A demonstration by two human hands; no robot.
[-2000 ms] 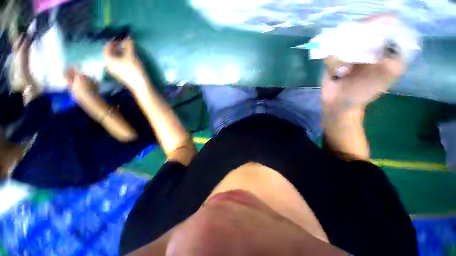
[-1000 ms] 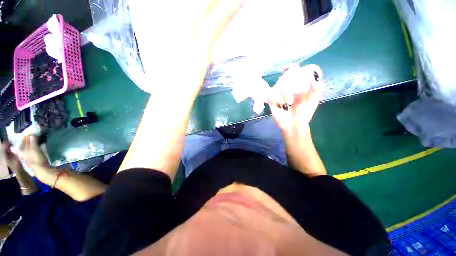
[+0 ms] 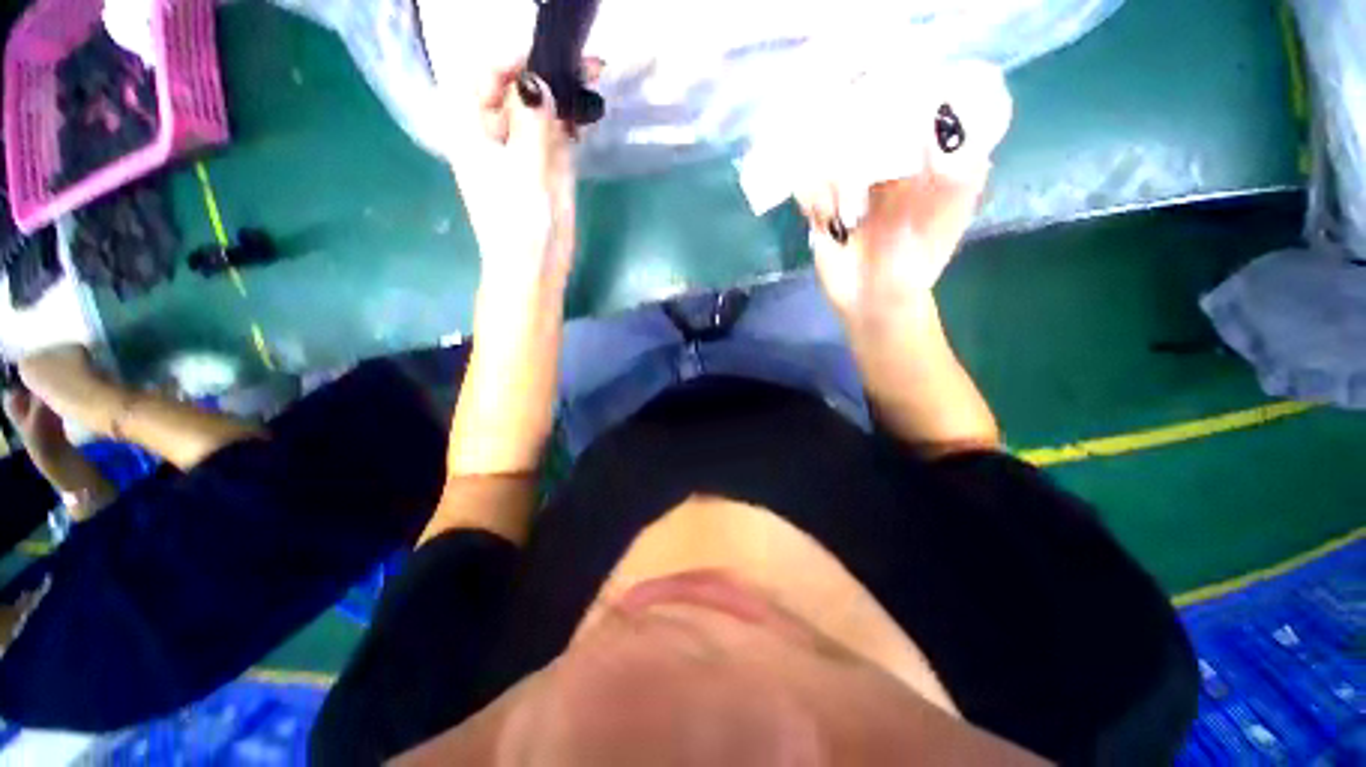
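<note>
My left hand (image 3: 517,128) is at the top, left of centre, with its fingers closed around the lower end of a long black plastic part (image 3: 562,53). The part's upper end runs out of the picture. My right hand (image 3: 899,217) is right of centre, over the bench's front edge, and grips a bright white crumpled cloth (image 3: 861,143). A small dark spot shows at the cloth's right side. Whether a bottle is inside the cloth is hidden by glare.
Clear plastic sheeting (image 3: 674,105) covers a white area at the top. A pink basket (image 3: 195,75) of dark parts, a dark heap (image 3: 128,240) and a single black part (image 3: 229,252) are at left. A person's arm (image 3: 135,420) is at lower left. Grey cloth (image 3: 1296,330) hangs at right.
My left hand has come back from the white area towards me and now holds a black part. My right hand, with the white cloth, has shifted slightly up in the picture.
</note>
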